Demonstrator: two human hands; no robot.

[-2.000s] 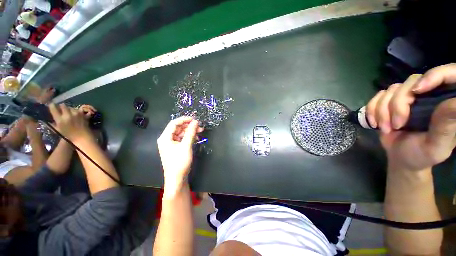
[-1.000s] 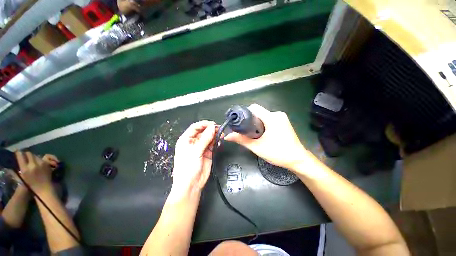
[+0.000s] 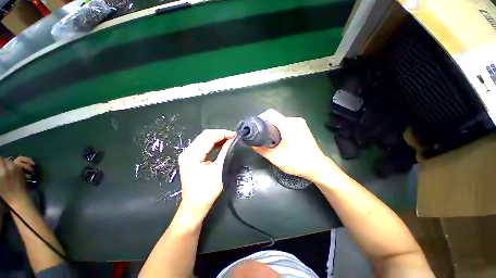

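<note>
My right hand (image 3: 291, 142) is closed around the dark electric screwdriver (image 3: 260, 132), held upright with its rear end toward the camera. Its black cable (image 3: 230, 201) hangs to the bench edge. My left hand (image 3: 204, 165) is beside the driver, thumb and forefinger together at its left side; whether it holds something there is hidden. The driver's tip is hidden too. A plastic housing (image 3: 245, 182) lies on the bench below the hands, whitish under glare. The round screw dish (image 3: 291, 179) is partly covered by my right hand. Loose metal fittings (image 3: 157, 149) lie left of my left hand.
Two small dark assemblies (image 3: 92, 175) lie at the left, near another worker's hand (image 3: 12, 176). A pile of black parts (image 3: 348, 127), a black crate (image 3: 429, 92) and a cardboard box (image 3: 457, 176) are at the right. A pale strip (image 3: 212, 86) runs behind the bench.
My right hand has brought the screwdriver from over the screw dish to my left hand and turned it upright. My left hand has left the fittings heap. The view has shifted toward the right.
</note>
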